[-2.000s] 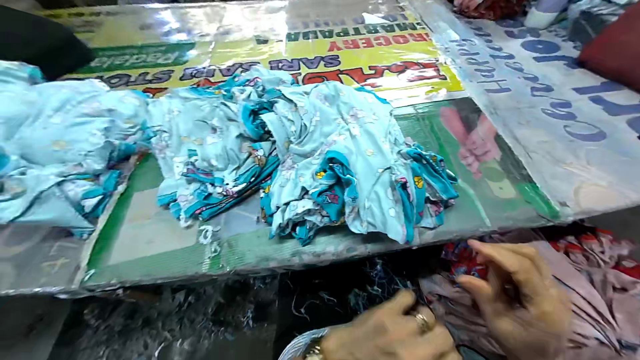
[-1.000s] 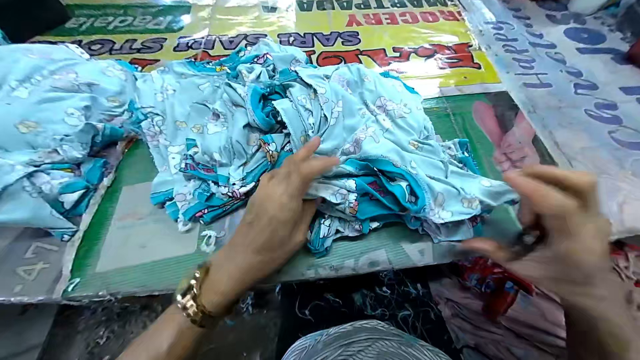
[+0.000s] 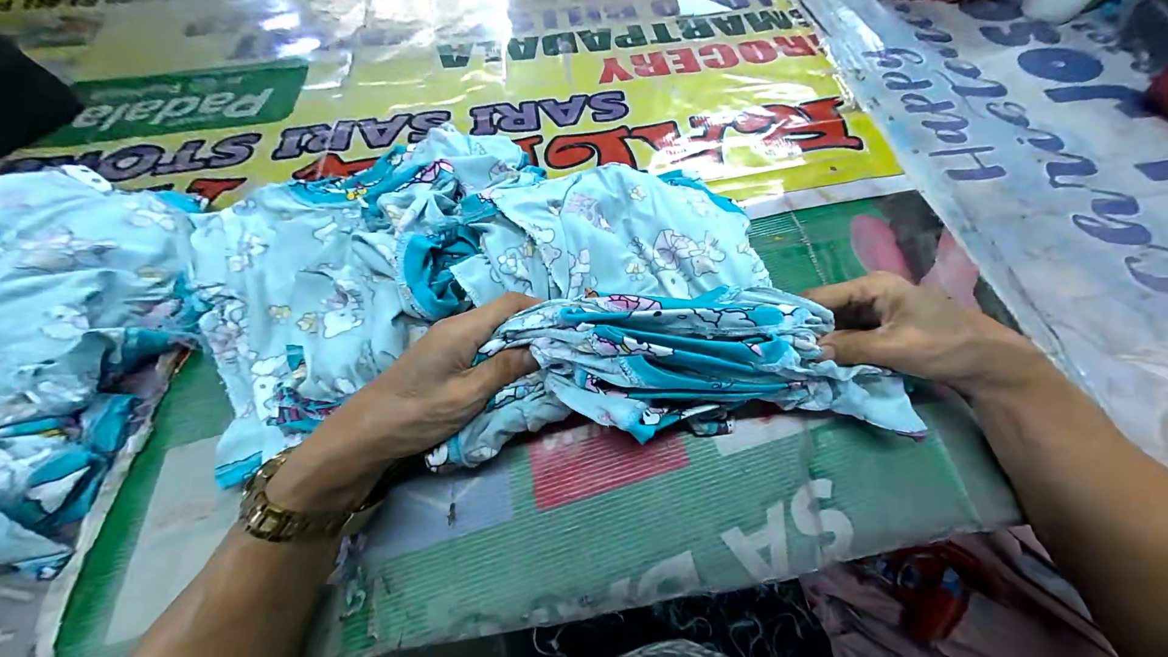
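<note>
A stack of light blue printed fabric garments [image 3: 657, 351] with teal trim lies in layers near the table's front edge. My left hand [image 3: 429, 383], with a gold-coloured watch [image 3: 274, 511] at the wrist, grips the stack's left end between thumb and fingers. At the right end my right hand [image 3: 903, 333] pinches the layered edges. Behind, the upper part of the same pile [image 3: 630, 228] spreads flat. Another crumpled pile of matching fabric [image 3: 310, 274] touches it on the left. The fingertips under the layers are partly hidden.
More of the same blue fabric [image 3: 82, 274] lies at the far left. Printed plastic tarpaulins [image 3: 712, 155] and a green corrugated sheet [image 3: 593, 547] cover the table. Below the front edge are pink cloth [image 3: 958, 593] and dark material with thread scraps. A dark object [image 3: 32, 91] stands at the upper left.
Two seconds ago both hands were below the table edge, off the fabric. Now they hold the right pile at both ends, its front layers gathered between them. The view has moved closer.
</note>
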